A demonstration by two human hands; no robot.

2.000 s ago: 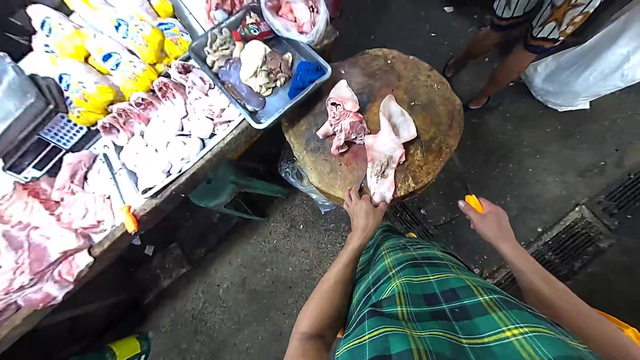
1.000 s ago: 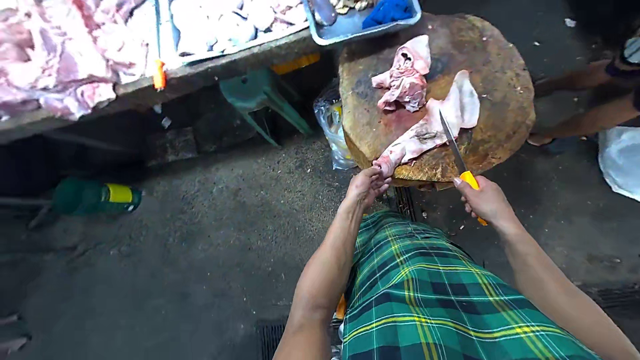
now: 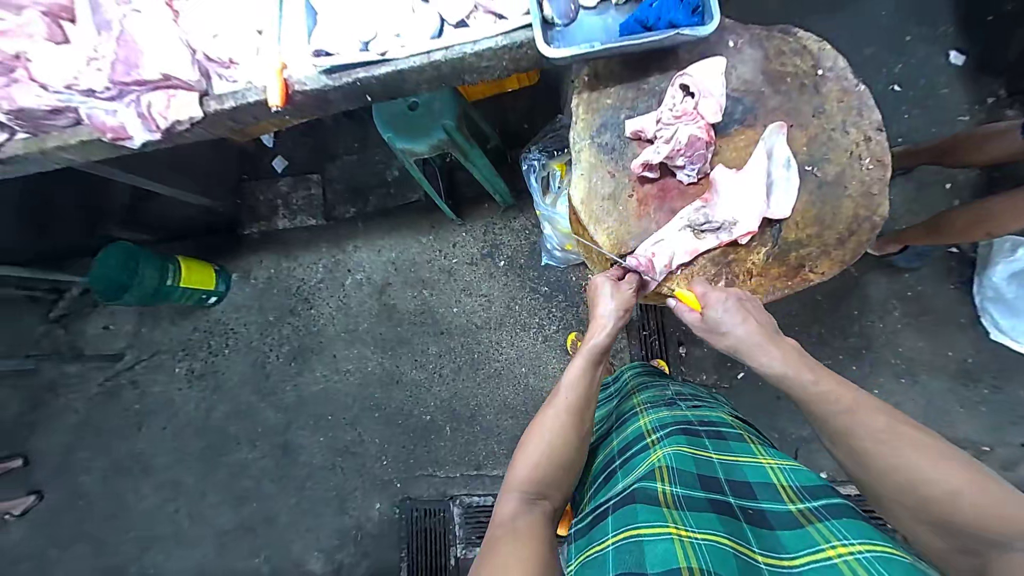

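Note:
On a round wooden chopping block point(image 3: 840, 160) lies a long pale piece of raw meat with skin and an ear-like flap point(image 3: 732, 200). My left hand point(image 3: 614, 300) grips its narrow near end at the block's edge. My right hand point(image 3: 732, 320) holds a knife by its yellow handle point(image 3: 686, 299); the thin blade points left and lies across the meat's near end, close to my left fingers. A second, crumpled piece of raw meat point(image 3: 680, 128) rests farther back on the block, beside the long one.
A blue-grey plastic tray point(image 3: 628, 44) stands behind the block. The counter point(image 3: 448, 68) at upper left bears raw meat point(image 3: 120, 64) and an orange-handled tool point(image 3: 278, 88). Below are a green plastic stool point(image 3: 440, 132) and a plastic bag point(image 3: 554, 208). A person's legs point(image 3: 960, 188) are at the right.
The knife was away from the meat at first, then over its middle; now its blade is at the narrow end by my left hand. The view has swung left.

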